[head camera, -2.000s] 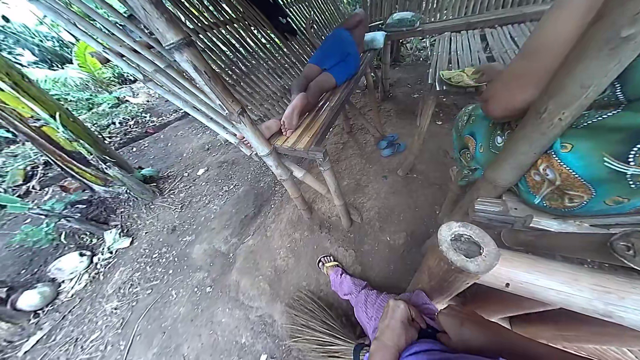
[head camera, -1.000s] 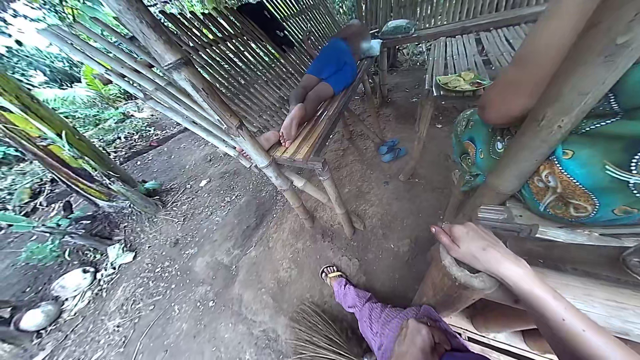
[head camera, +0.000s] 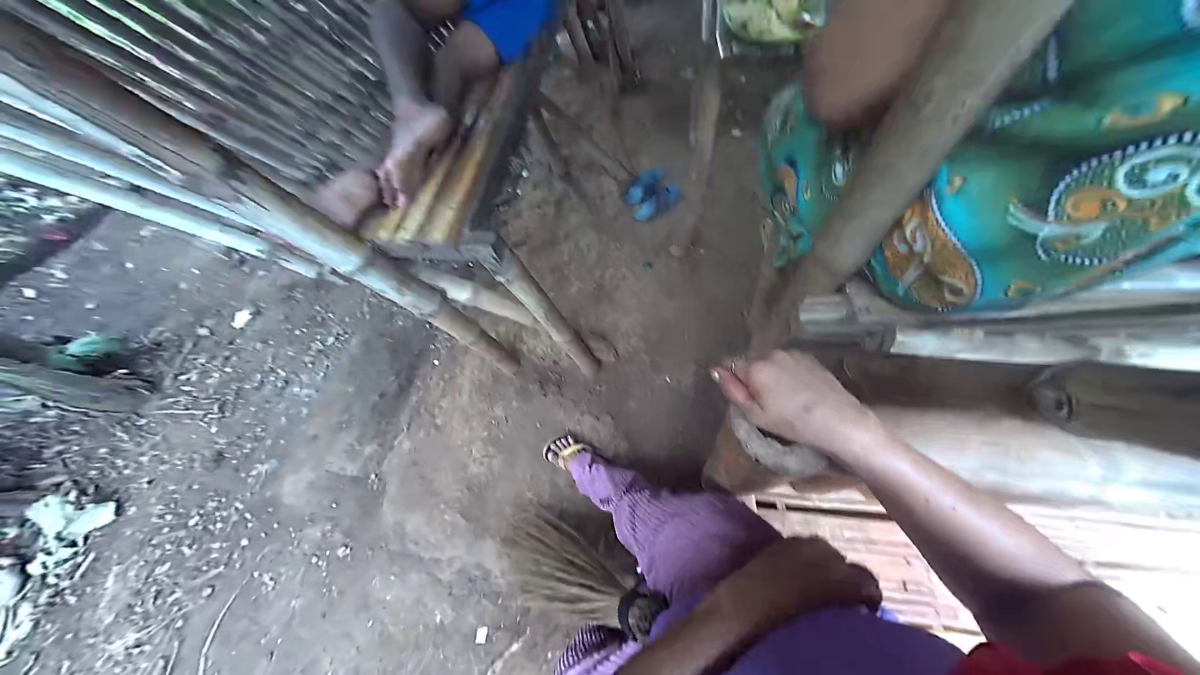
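Observation:
My right hand (head camera: 797, 398) lies over the cut end of a thick bamboo post (head camera: 773, 455), its fingers curled and thumb at the far side; whether it grips the rim is unclear. My left hand (head camera: 834, 574) rests low over my purple-clad lap, fingers bent, its palm hidden. A broom of dry bristles (head camera: 562, 567) with a dark band lies beside my purple trouser leg (head camera: 675, 530), near the left forearm. Its handle is hidden, so I cannot tell whether the left hand holds it.
A person's bare feet (head camera: 412, 141) rest on a bamboo bench (head camera: 441, 202) at upper left. Blue slippers (head camera: 652, 195) lie on the dirt floor. At right, another person in patterned teal cloth (head camera: 1012, 187) sits behind a slanting pole (head camera: 900, 159), near a dish of food (head camera: 769, 19).
My right hand came onto the post end between the first two frames, and its fingers are now more curled. The view has tipped downward.

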